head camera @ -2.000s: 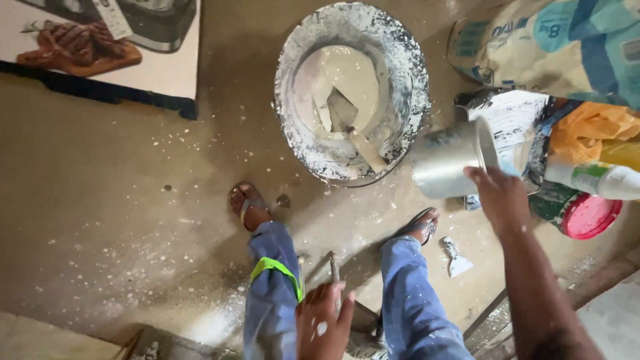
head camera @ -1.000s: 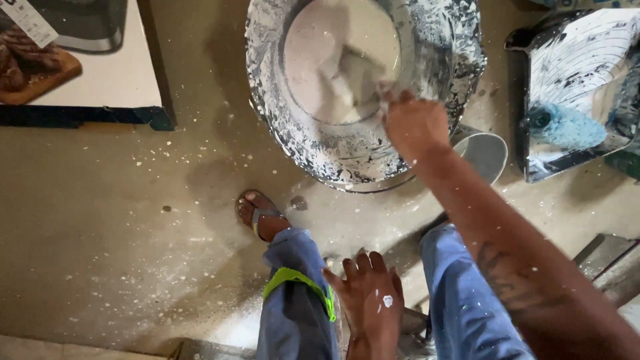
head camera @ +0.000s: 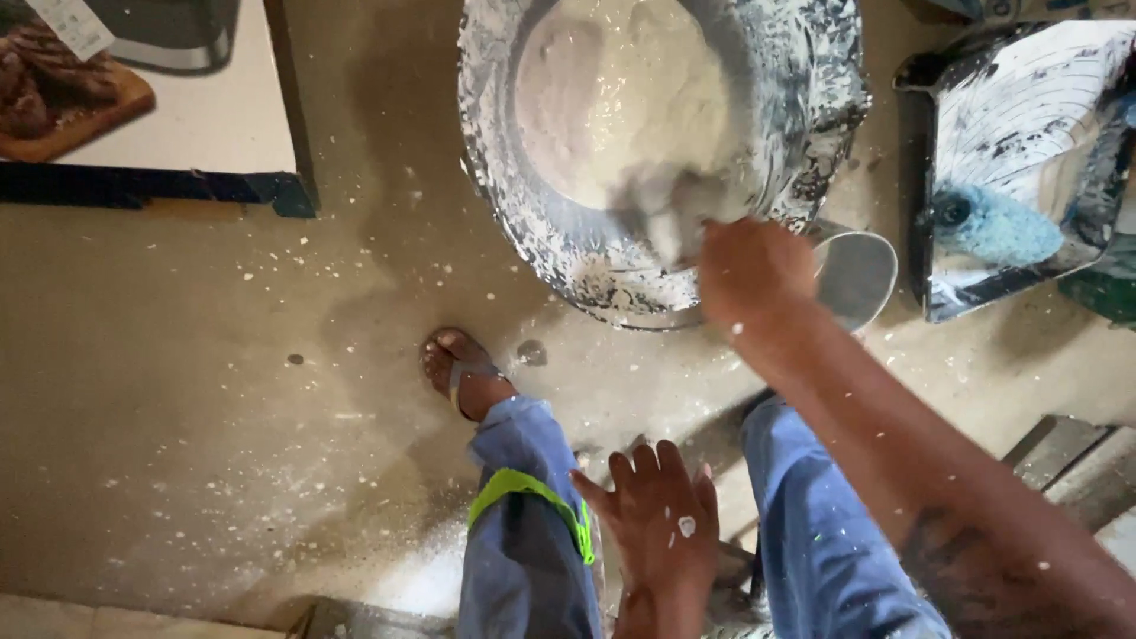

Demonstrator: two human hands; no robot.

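My right hand (head camera: 759, 271) is shut on the handle of a trowel (head camera: 670, 209), whose blade is blurred by motion. The trowel is over the near right inside of a black tub (head camera: 586, 257) smeared with white. Pale wet compound (head camera: 630, 98) lies in the tub's bottom. Just behind my right hand a metal cup (head camera: 856, 280) touches or nearly touches the tub's outer side. Between my knees my left hand (head camera: 666, 515) hangs palm down with fingers apart, spotted with white, holding nothing that I can see.
A paint tray (head camera: 1021, 133) holding a blue fluffy roller cover (head camera: 994, 226) lies right of the tub. At the upper left is a printed box (head camera: 204, 124). My sandalled foot (head camera: 461, 373) stands on the white-spattered floor (head camera: 222, 355). Grey boards (head camera: 1078, 461) lie at the right.
Two seconds ago my right hand held the metal cup and the trowel rested in the tub. The cup now stands beside the tub, and my right hand has the trowel. The view has moved closer.
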